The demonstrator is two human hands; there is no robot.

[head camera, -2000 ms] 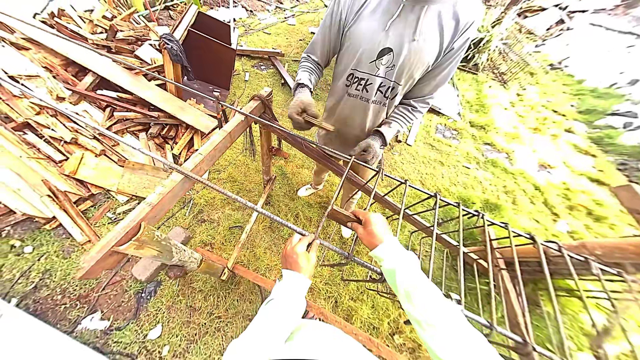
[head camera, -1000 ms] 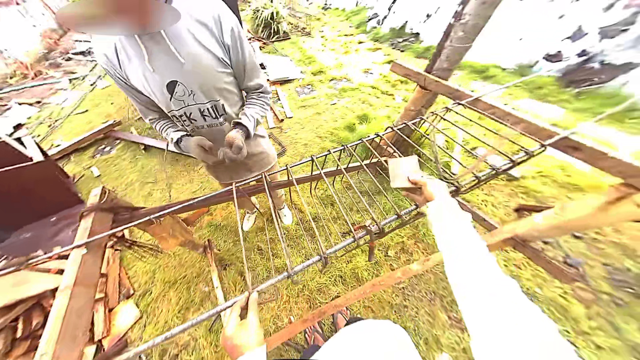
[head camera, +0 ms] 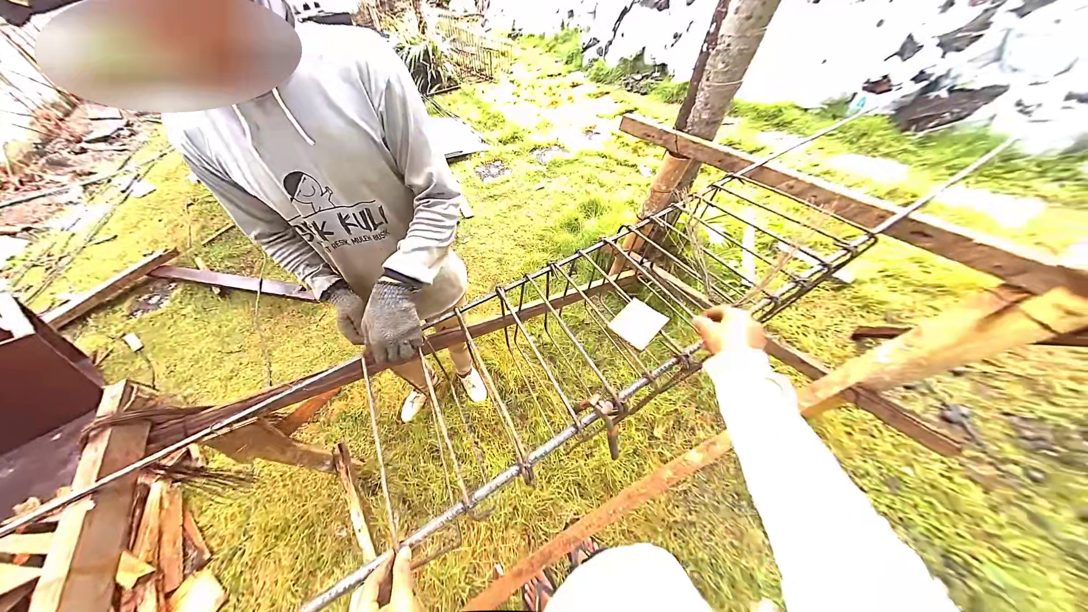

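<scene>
My left hand (head camera: 388,586) is at the bottom edge, its fingers around the near long steel bar (head camera: 493,486) where a stirrup meets it. Farther right, my right hand (head camera: 729,330) is at the same side of the rebar cage (head camera: 595,357), fingers curled by a stirrup; whether it grips the bar cannot be told. A small pale flat square piece (head camera: 638,324) shows just left of my right hand, over the stirrups. Across the cage, a co-worker's gloved hands (head camera: 393,321) are at the far long bar.
Wooden beams (head camera: 850,208) carry the cage on the right, beside a tree trunk (head camera: 722,76). A slanting timber (head camera: 629,501) crosses below it. Scrap wood (head camera: 161,544) lies at lower left, near a dark red panel (head camera: 38,382). The co-worker (head camera: 340,153) stands opposite on grass.
The view has swung right along the cage. The flat piece was in my right hand a second ago and is now apart from its fingers. The co-worker's hands have come down to the far bar.
</scene>
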